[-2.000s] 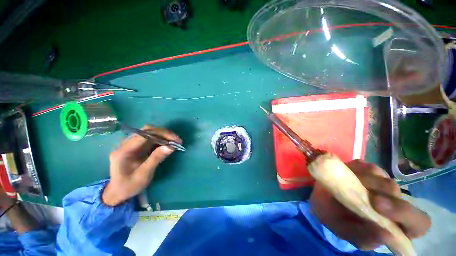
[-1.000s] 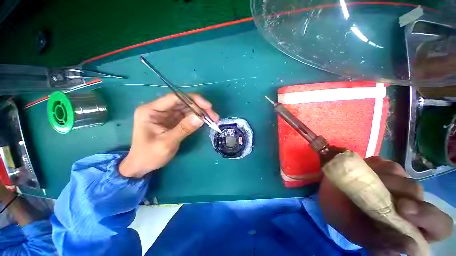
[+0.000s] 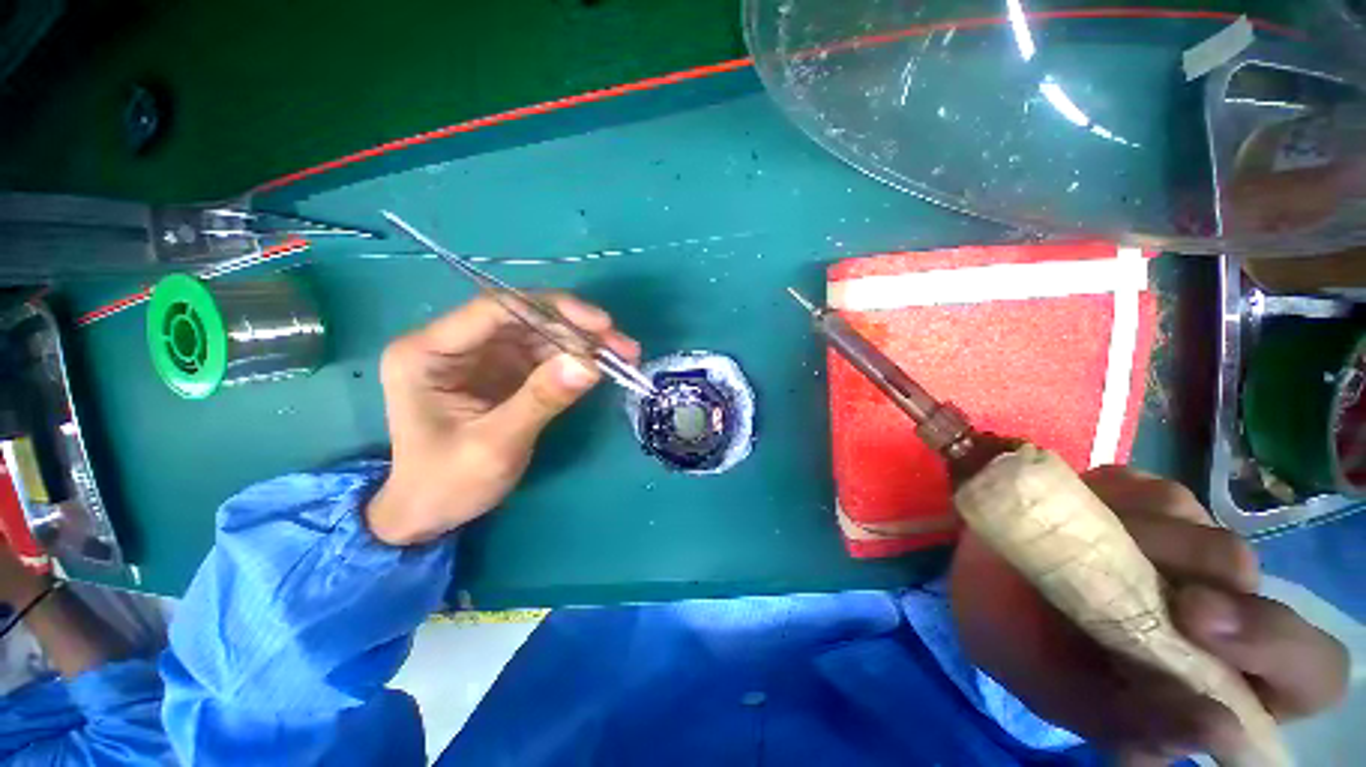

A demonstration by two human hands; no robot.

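Observation:
A small round black workpiece with a lighter centre sits on a whitish round pad on the green mat. My left hand holds slim metal tweezers, whose tips are at the upper left edge of the workpiece. Whether they touch it is hard to tell. My right hand holds the soldering iron by its cream, tape-wrapped handle. The iron's thin tip points up and left, clear of the workpiece, at the left edge of a red-orange pad with white strips.
A solder spool with a green flange lies left, below a grey pointed stand. A clear plastic hood hangs upper right. Metal trays stand at the left and right. Another person's arm shows lower left. A black part lies upper left.
My left hand has moved right, bringing the tweezers from beside the spool to the workpiece, now with their rear end pointing up and left. My right hand and iron have shifted slightly.

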